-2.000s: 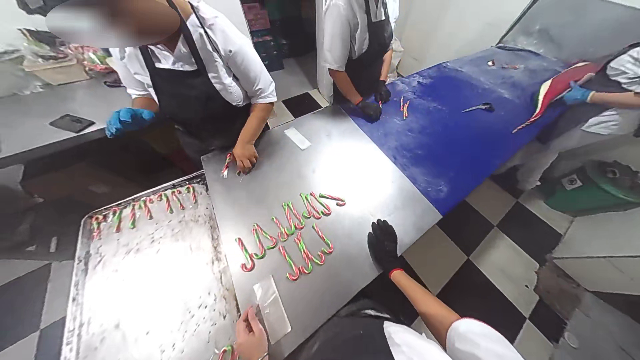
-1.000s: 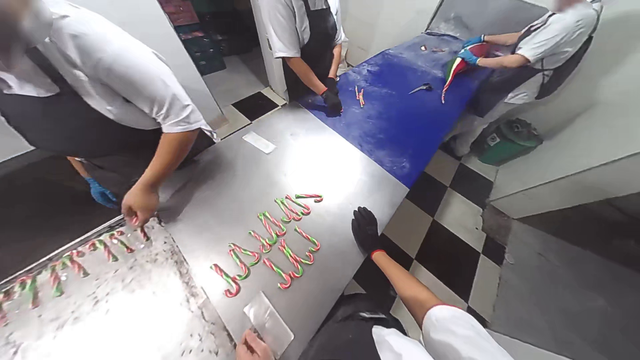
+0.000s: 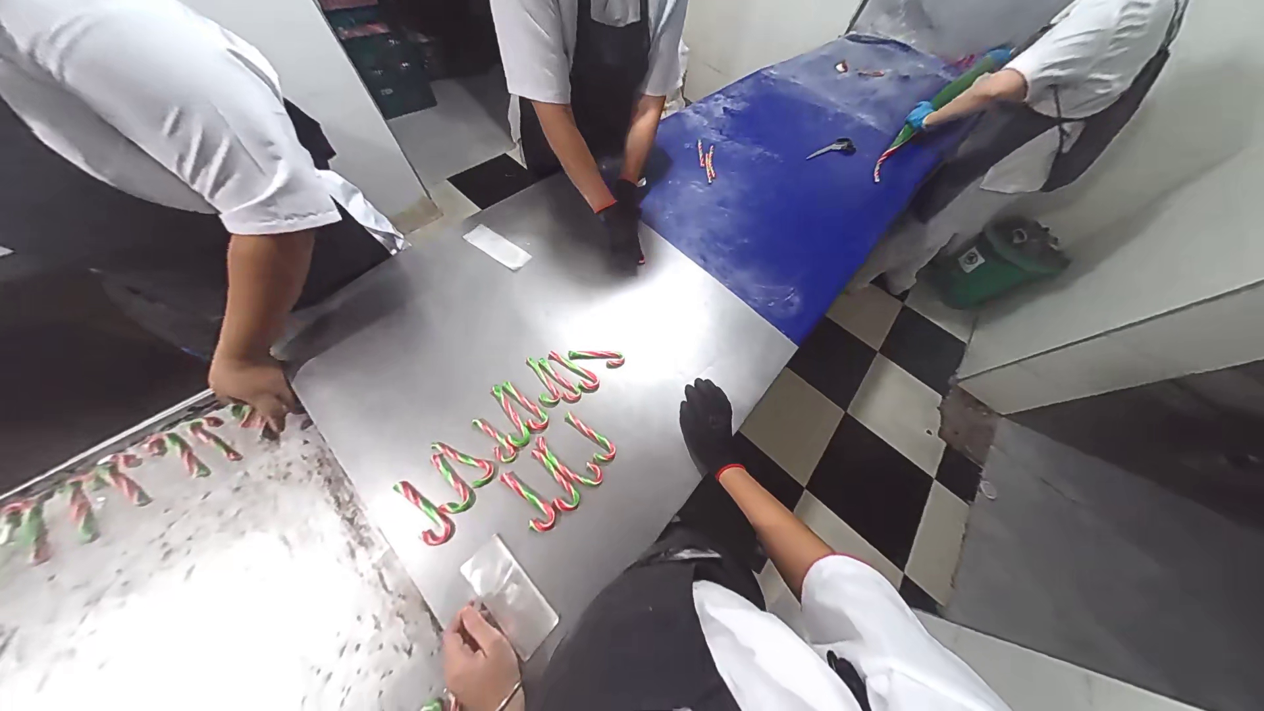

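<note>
My left hand [image 3: 481, 660], bare with a thin bracelet, is at the bottom, its fingertips pinched on the near corner of a clear plastic bag [image 3: 510, 594] lying on the steel table. A bit of red and green candy shows below this hand. My right hand [image 3: 707, 423], in a black glove, rests on the table's near right edge, fingers extended, holding nothing. Between my hands and farther in lie several red, green and white candy canes, in a long row [image 3: 518, 413] and a shorter row [image 3: 561, 474], hooks toward me.
A metal tray [image 3: 227, 602] at left holds several candy canes along its far edge, under a co-worker's hand [image 3: 252, 388]. Another co-worker's gloved hands [image 3: 622, 227] are over the table. On the blue mat [image 3: 760, 217] lie scissors [image 3: 834, 148]; a third co-worker holds striped candy [image 3: 948, 99].
The left co-worker's hand has moved from the steel table to the tray. The middle co-worker's gloved hands have moved from the blue mat to the steel table. The view has shifted. My hands stay in place.
</note>
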